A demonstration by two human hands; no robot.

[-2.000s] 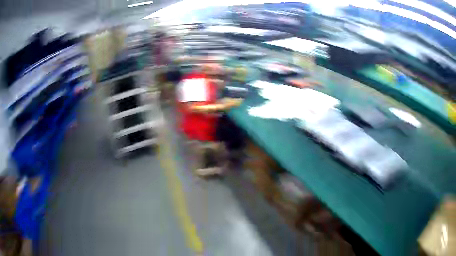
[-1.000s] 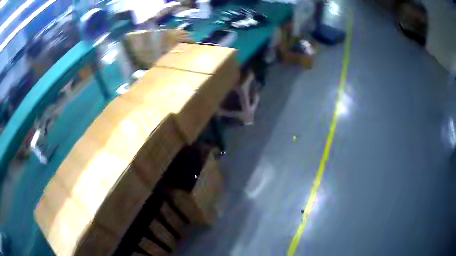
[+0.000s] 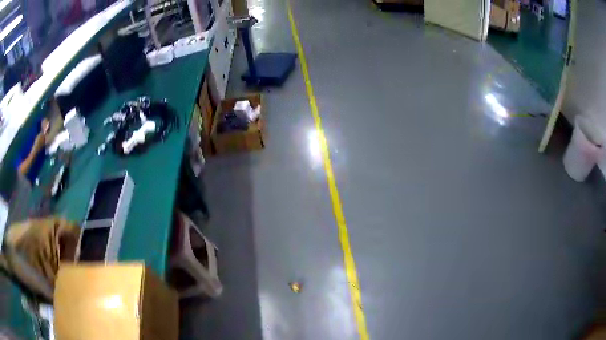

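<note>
Neither of my hands is in view. A brown carton (image 3: 100,302) stands on the near end of the green-topped workbench (image 3: 149,219), at the lower left and cut off by the bottom edge. Beyond it lies a grey two-compartment tray (image 3: 119,222) with dark insides. Farther along lies a black cable coil (image 3: 159,126) with white pieces on it. A brown shape (image 3: 43,249) at the left edge is too blurred to name surely.
An open carton (image 3: 240,141) with dark and white contents stands on the floor by the bench. Beyond it is a blue platform scale (image 3: 271,68). A pale stool (image 3: 199,259) stands under the bench edge. A yellow line (image 3: 325,156) crosses the grey floor. A white bin (image 3: 582,149) stands right, near an open door.
The view has swung right and forward along the bench. The long row of cartons has mostly left the picture; the open floor carton and scale appear nearer, and a doorway now shows.
</note>
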